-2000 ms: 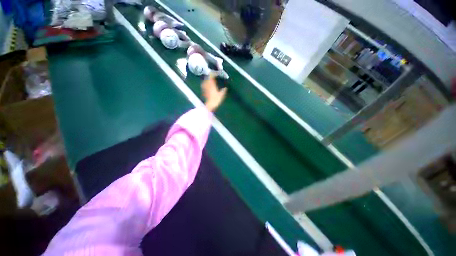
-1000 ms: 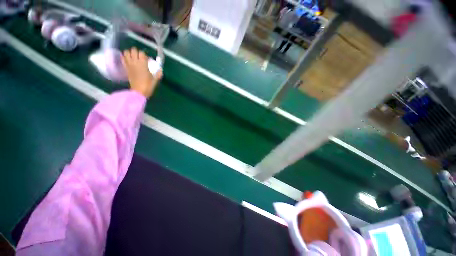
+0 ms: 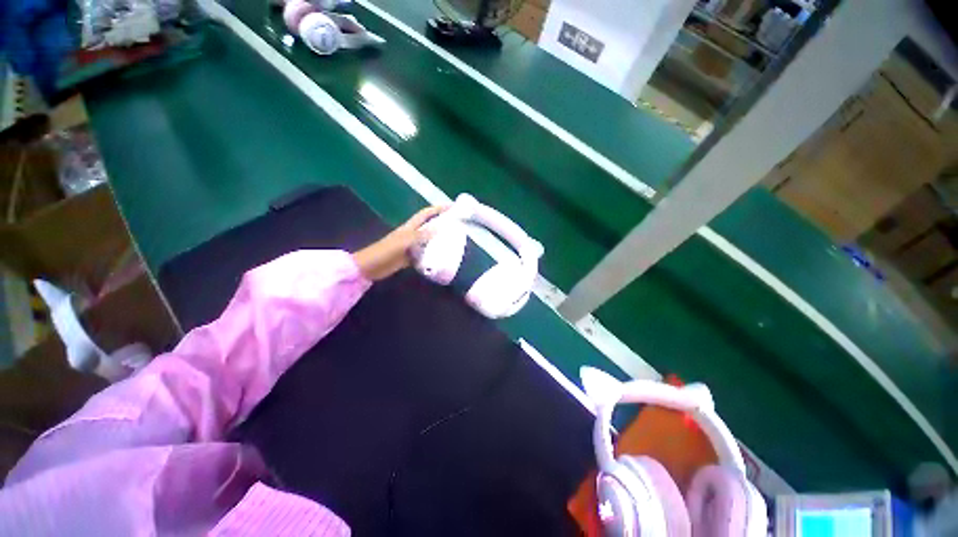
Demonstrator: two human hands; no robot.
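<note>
My left hand [image 3: 404, 250], in a pink sleeve, is shut on one cup of white-and-pink headphones [image 3: 504, 288], held over the far edge of the black mat [image 3: 389, 357] beside the belt's white rail. My right hand is out of the picture; a pink sleeve is cut off at the bottom edge. A second pair, cat-ear headphones [image 3: 725, 425], sits at the lower right over an orange board [image 3: 657, 435].
The tester [image 3: 835, 516], with a lit cyan screen, is cut off at the lower right. An upright post [image 3: 725, 173] stands by the green belt [image 3: 525, 178]. More headphones [image 3: 320, 31] lie up the belt. An open cardboard box [image 3: 63, 241] is at left.
My left hand has taken headphones from the belt and brought them back to the mat's edge. The view has shifted, and a second pink sleeve now shows at the bottom.
</note>
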